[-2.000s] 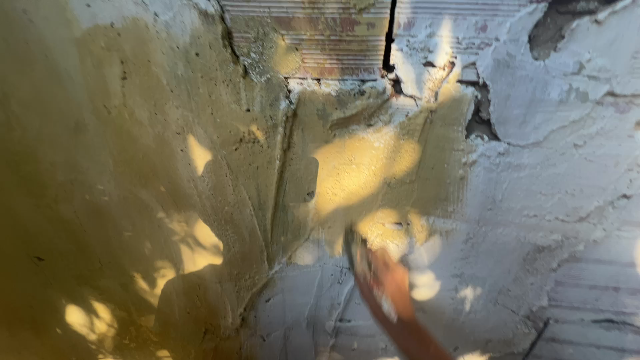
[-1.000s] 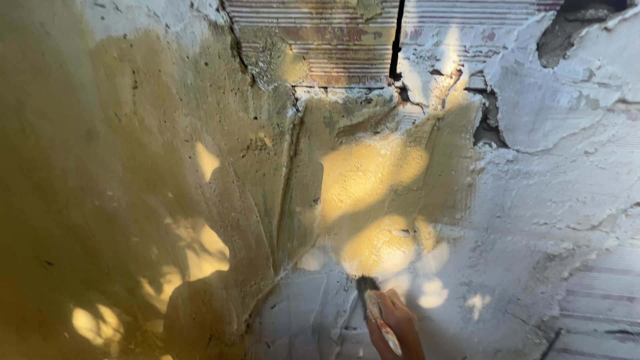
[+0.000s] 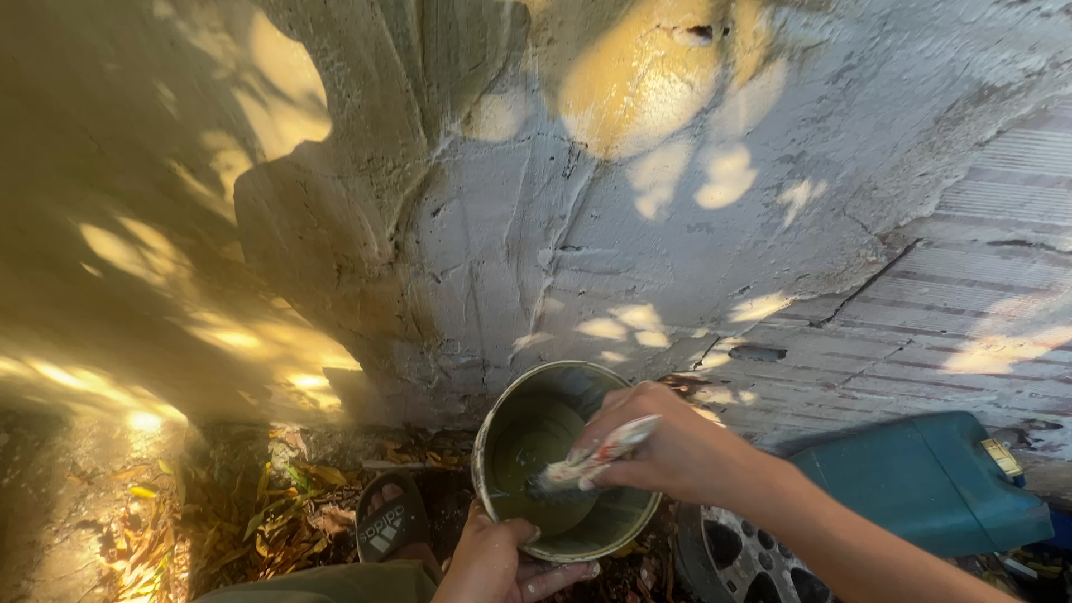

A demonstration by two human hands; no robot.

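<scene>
My right hand grips a paint-smeared paintbrush, its bristles down in the yellowish-green liquid inside a round bucket. At the bucket's lower rim my left hand holds it, fingers around the underside and thumb at the edge. Beyond the bucket stands a rough plastered wall, coated yellow at the left and upper middle, whitish-grey in the centre and right. Patches of sunlight fall across it.
A blue-green plastic jerrycan lies at the right beside a wheel rim. My sandalled foot is left of the bucket, among dry leaves. Ribbed bricks show at the right.
My right hand and the brush have left the wall surface and are now in the bucket. The view has tipped down, bringing the bucket, my left hand and the ground into sight.
</scene>
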